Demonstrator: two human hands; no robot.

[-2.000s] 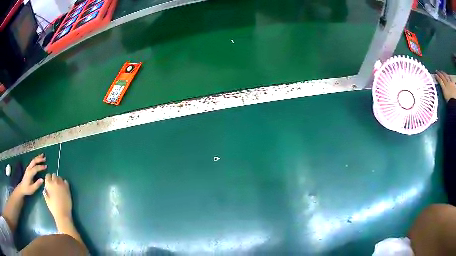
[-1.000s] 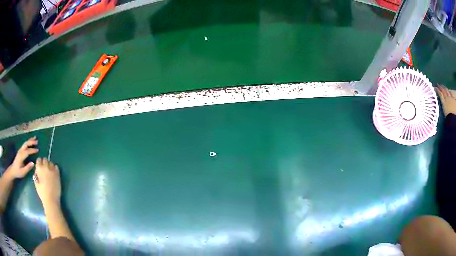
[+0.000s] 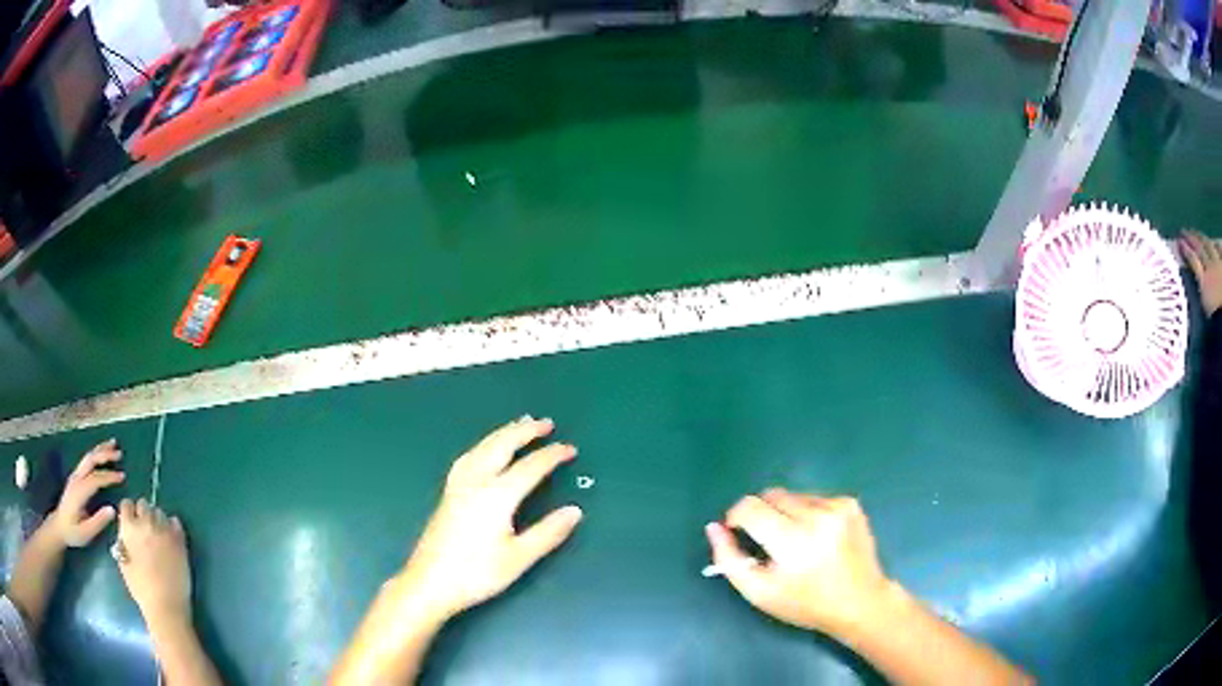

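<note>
My left hand [image 3: 489,523] is over the green bench at the centre, fingers spread and empty. A tiny pale ring [image 3: 584,481] lies on the bench just right of its fingertips. My right hand [image 3: 807,560] is further right, fingers curled together. A small pale tip [image 3: 712,571] sticks out below its thumb and fingertips; the rest of that object is hidden in the hand. An orange unit [image 3: 217,291] lies flat on the green strip beyond the rail at the left, round part at its far end.
Another person's two hands [image 3: 157,560] are at the left edge, by a thin pale line. A pink fan [image 3: 1104,324] stands right, by a grey post [image 3: 1059,148]. Another hand [image 3: 1203,268] is behind it. A worn metal rail [image 3: 603,322] crosses the bench. Red trays [image 3: 228,81] are far left.
Both my hands have come into view from the bottom edge. The orange unit has moved left along the strip, and a pale scrap on the strip has also shifted left.
</note>
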